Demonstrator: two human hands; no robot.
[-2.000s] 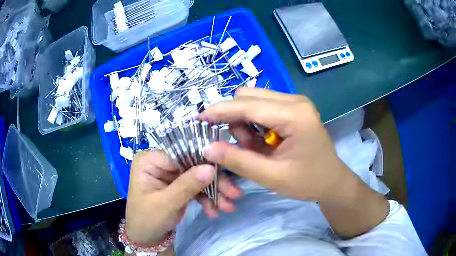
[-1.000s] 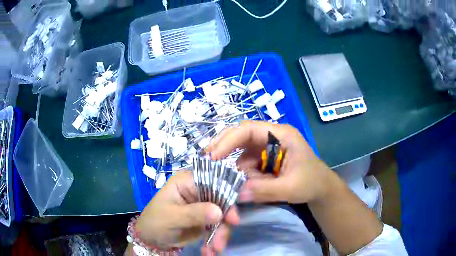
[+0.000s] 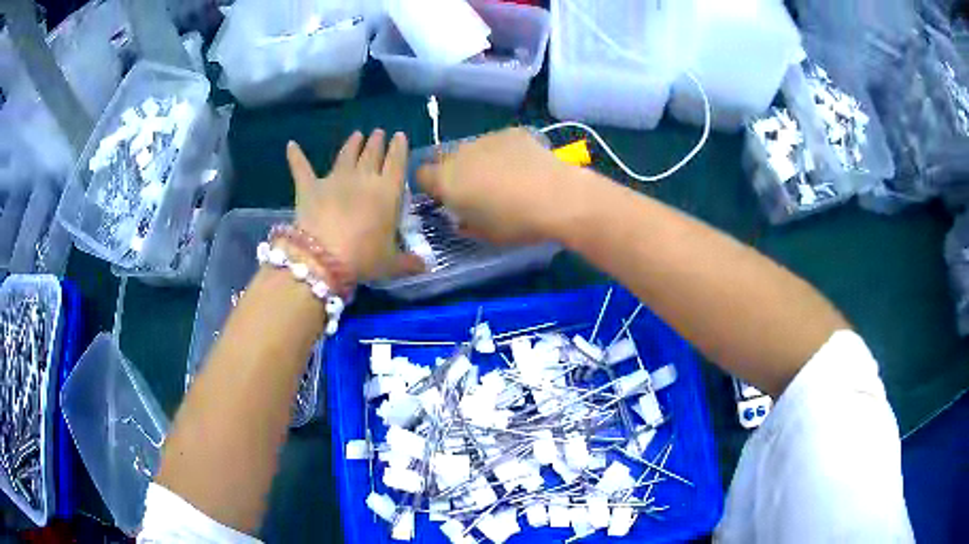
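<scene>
A clear plastic tub [image 3: 478, 278] stands behind the blue tray, with slim metal rods [image 3: 452, 242] and a white tab strip inside. My left hand [image 3: 356, 207] is at the tub's left side, fingers spread, with no object seen in it. My right hand [image 3: 497, 189] is over the tub, fingers curled down at the rods; its fingertips are partly hidden. The orange handle of nippers [image 3: 572, 152] sticks out from behind the right hand. The blue tray [image 3: 351, 409] holds a loose pile of white-tabbed rods [image 3: 510, 436].
A side tub [image 3: 228, 266] is partly behind my left forearm. Bagged parts [image 3: 143, 159] lie left, more bags [image 3: 808, 143] right. White tubs [image 3: 611, 64] and a cable [image 3: 680, 170] are at the back. A tray of bare rods [image 3: 27, 393] is far left. My right arm mostly covers the scale [image 3: 752, 409].
Both hands have moved forward from over the blue tray to the clear tub. The fanned rods are no longer seen in my left hand, whose fingers have spread. The view has shifted forward.
</scene>
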